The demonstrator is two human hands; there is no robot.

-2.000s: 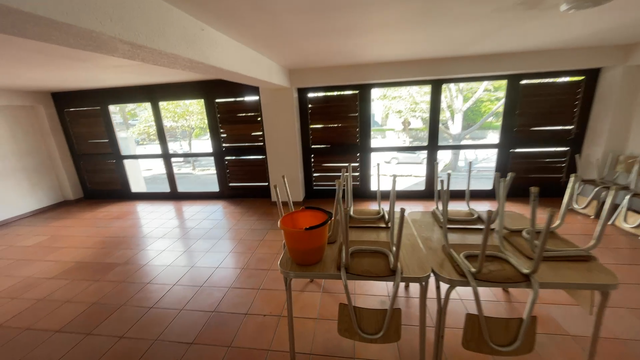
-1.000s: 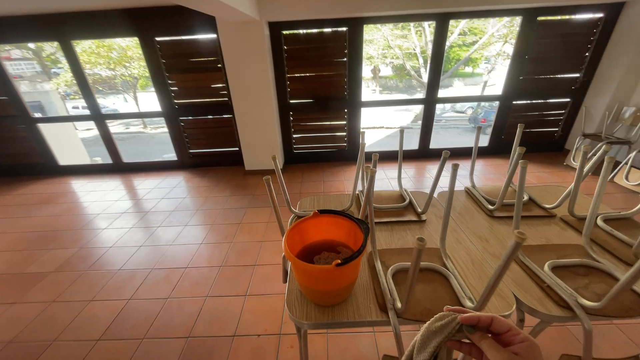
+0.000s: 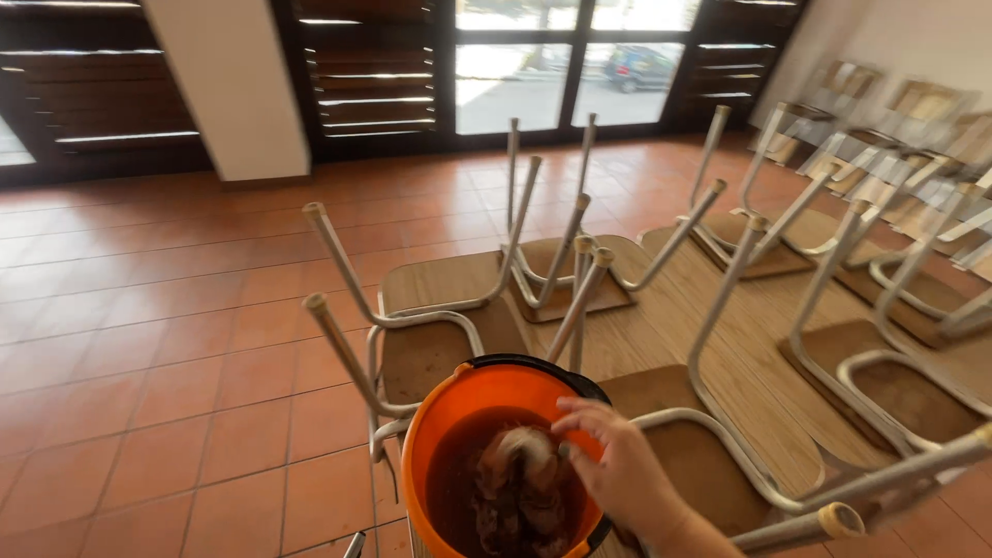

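Observation:
An orange plastic bucket [image 3: 434,418] with a black handle stands at the near left end of a wood-topped table [image 3: 620,341]. Dark, murky liquid fills part of it, and a wet cloth [image 3: 515,480] lies in the liquid, its pale top above the surface. My right hand [image 3: 612,465] is over the bucket's right rim, fingers apart and slightly curled, holding nothing. Its fingertips are close to the cloth; whether they touch the bucket's inner wall I cannot tell. My left hand is out of view.
Several metal-framed chairs rest upside down on the tables, legs up, one chair [image 3: 434,356] just beyond the bucket. More chairs [image 3: 922,108] are along the right wall. A white pillar [image 3: 232,85] stands between dark-framed glazed sections. Terracotta tiles [image 3: 186,310] cover the floor at left.
The cloth that my right hand held beside the bucket a second ago is no longer in it. That hand has moved over the bucket. The view has come closer and tilted down.

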